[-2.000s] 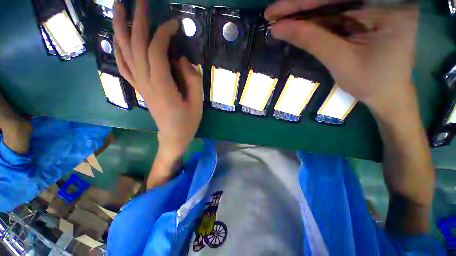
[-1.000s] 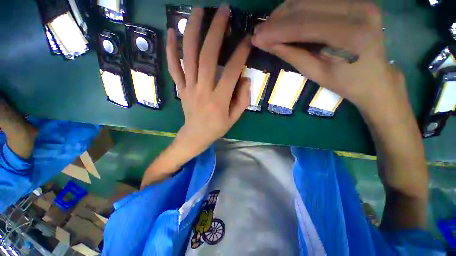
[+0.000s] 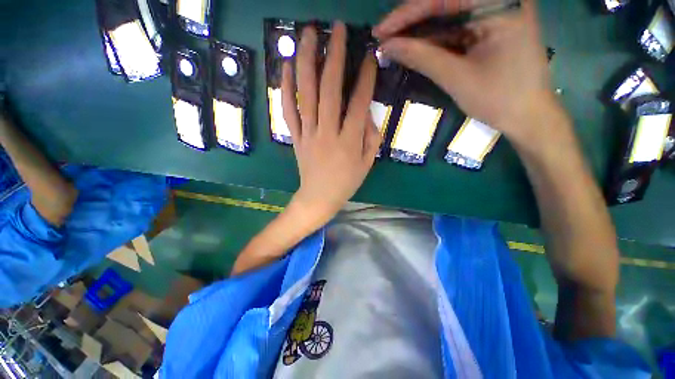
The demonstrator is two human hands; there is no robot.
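A row of black phone housings with white panels (image 3: 417,129) and round discs lies side by side in front of me. My left hand (image 3: 326,126) lies flat with fingers spread over the middle housings and hides parts of them. My right hand (image 3: 474,63) holds a slim dark pen-shaped tool (image 3: 485,9), its fingertips at the disc end of a housing beside my left fingers. The tool's tip is hidden. Two housings (image 3: 231,96) lie side by side left of my left hand.
Overlapping housings (image 3: 133,48) lie at the upper left, and more housings (image 3: 642,152) at the right. Another person's arm (image 3: 37,174) in a blue sleeve is at the left. Cardboard boxes (image 3: 122,326) and a blue plastic item (image 3: 109,289) are below the bench edge.
My left hand has moved right from the left housings onto the middle ones, uncovering two at the left. My right hand has moved slightly left and still holds the tool.
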